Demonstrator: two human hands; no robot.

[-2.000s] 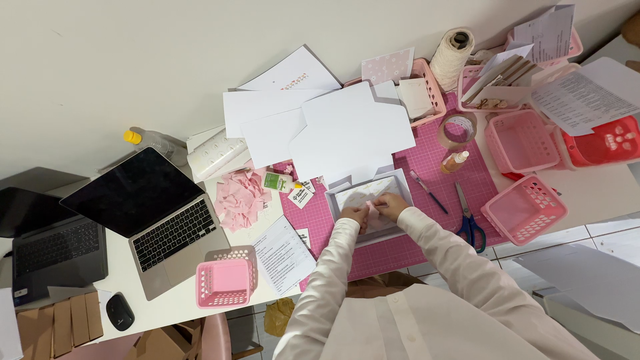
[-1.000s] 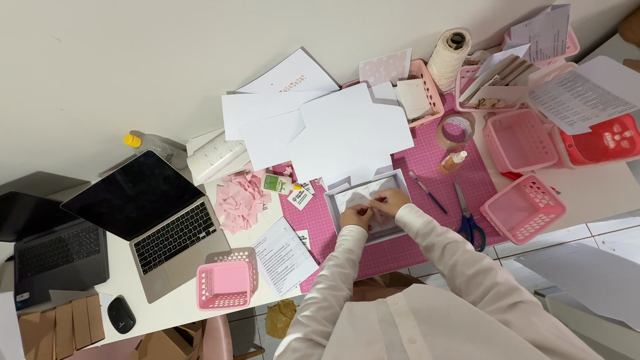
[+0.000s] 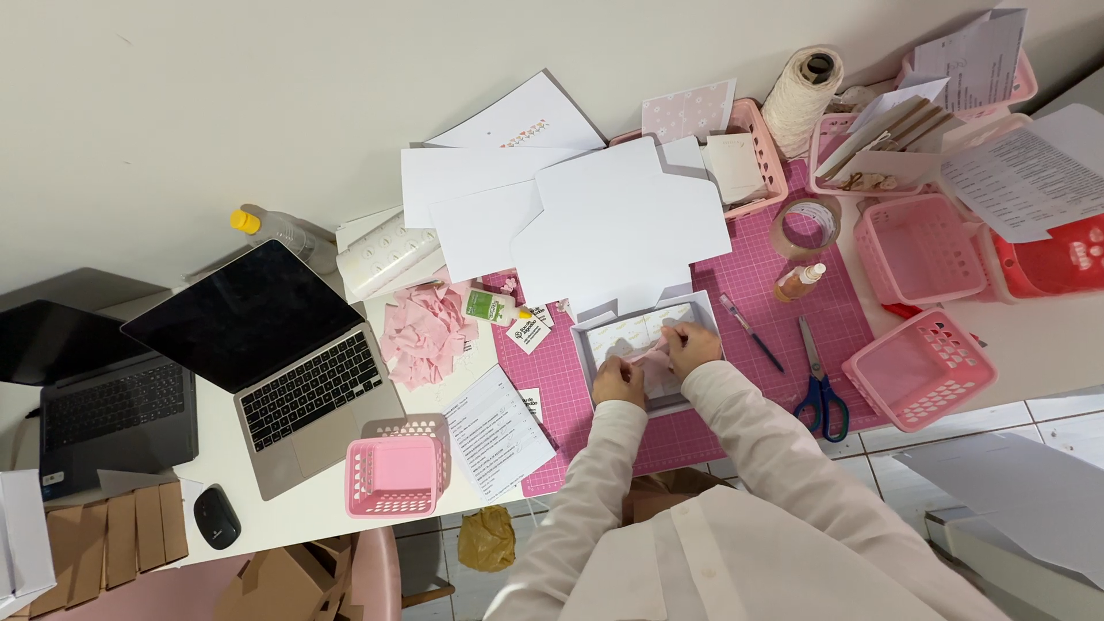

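A white cardboard box with its lid raised lies on the pink cutting mat. Inside it is white wrapping paper with a faint print. Over the box, my left hand and my right hand pinch a strip of pale pink material, one at each side; whether it is ribbon or tissue I cannot tell. Left of the box are a white glue bottle, printed cards and crumpled pink tissue paper. Blue-handled scissors and a pen lie to the right.
Two laptops, a mouse and a small pink basket are at the left. Tape, a spray bottle, a string cone and pink baskets stand right. White card sheets lie behind the box.
My hands have moved apart over the box, and the pale pink strip between them shows more plainly. More of the printed wrapping paper is in sight.
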